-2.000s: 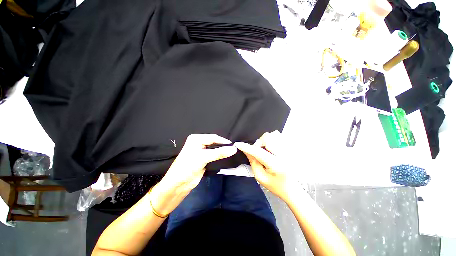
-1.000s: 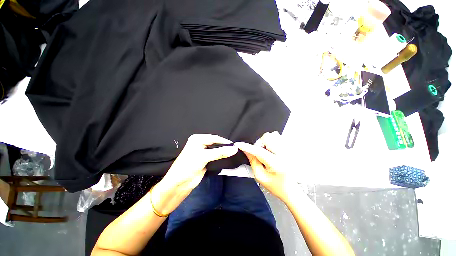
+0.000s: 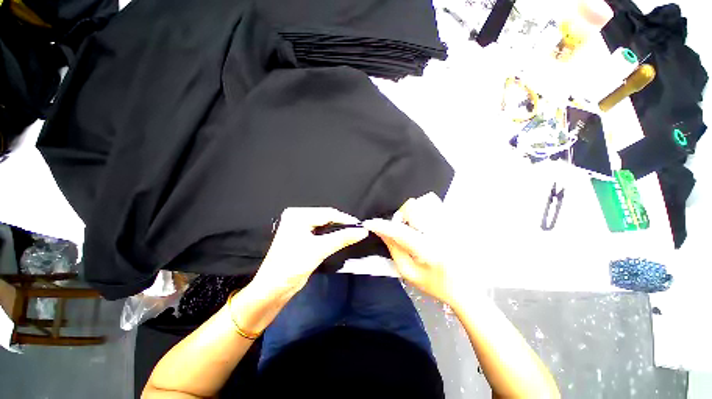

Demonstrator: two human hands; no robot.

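A large black garment piece (image 3: pixel 281 148) is spread on the white table and reaches its near edge. My left hand (image 3: pixel 304 245) pinches the folded edge (image 3: pixel 337 228) of the cloth between thumb and fingers. My right hand (image 3: pixel 418 249) meets the left fingertips at the same edge, its thumb and forefinger closed together. A needle or thread cannot be made out at the fingertips. A small pale thread mark (image 3: pixel 275 225) shows just beside my left hand.
A stack of black pieces (image 3: pixel 359 53) lies behind. At right are snips (image 3: pixel 553 206), a green packet (image 3: pixel 621 201), a dark phone (image 3: pixel 587 140), a white cord (image 3: pixel 542 144), an olive-gold cone (image 3: pixel 627 87) and a blue speckled pouch (image 3: pixel 640 275). A wooden stool (image 3: pixel 58 312) stands lower left.
My left hand has shifted slightly left, closer to the pale mark. My right hand's outer fingers have lifted a little. Both hands remain at the folded edge.
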